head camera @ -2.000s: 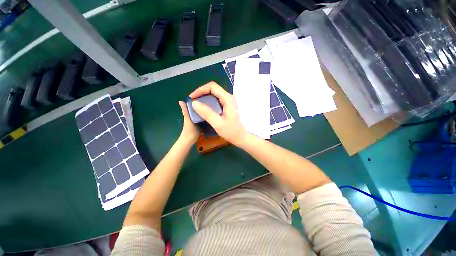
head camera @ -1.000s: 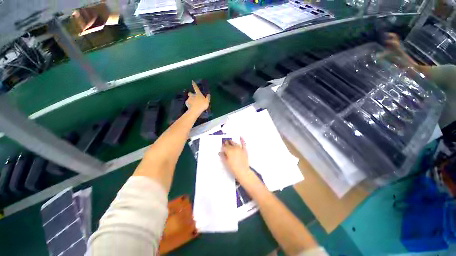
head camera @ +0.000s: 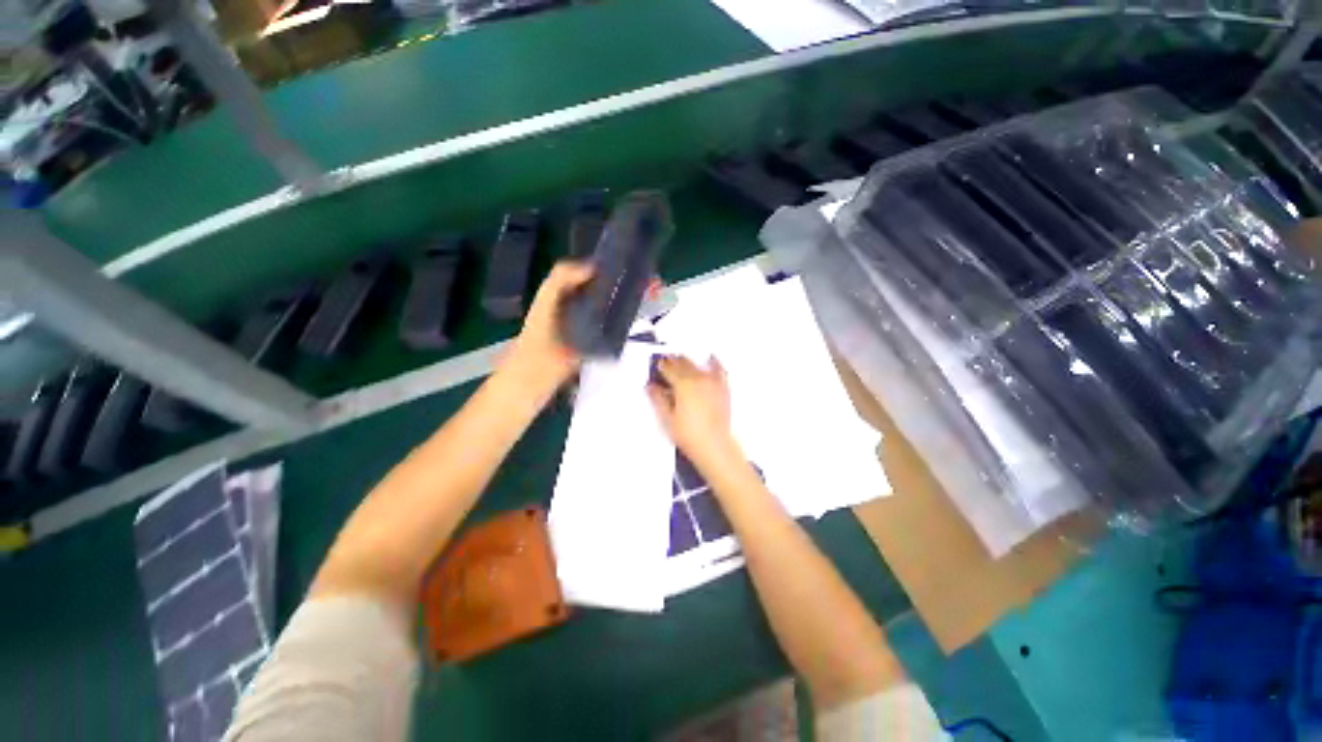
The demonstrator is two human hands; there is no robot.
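My left hand (head camera: 554, 322) holds a black plastic housing (head camera: 621, 276) above the worktop edge, tilted, with its fingers around the lower end. My right hand (head camera: 693, 402) is on the white release liner (head camera: 616, 493), its fingertips at a dark adhesive pad (head camera: 660, 368); whether they grip it cannot be told. The pad sheet (head camera: 699, 519) with dark squares lies partly under the liner and my right forearm. The orange locating fixture (head camera: 496, 586) lies on the green worktop, with no housing on it.
Another pad sheet (head camera: 196, 597) lies at the left. A row of housings (head camera: 432, 293) stands on the green conveyor beyond the rail. At right are a clear blister tray (head camera: 1073, 290) and a brown cardboard sheet (head camera: 942, 580). A grey post (head camera: 145, 341) slants at left.
My left hand was reaching over the conveyor and now holds a housing, lifted back towards me. My right hand remains at the pad on the liner. The view has shifted slightly.
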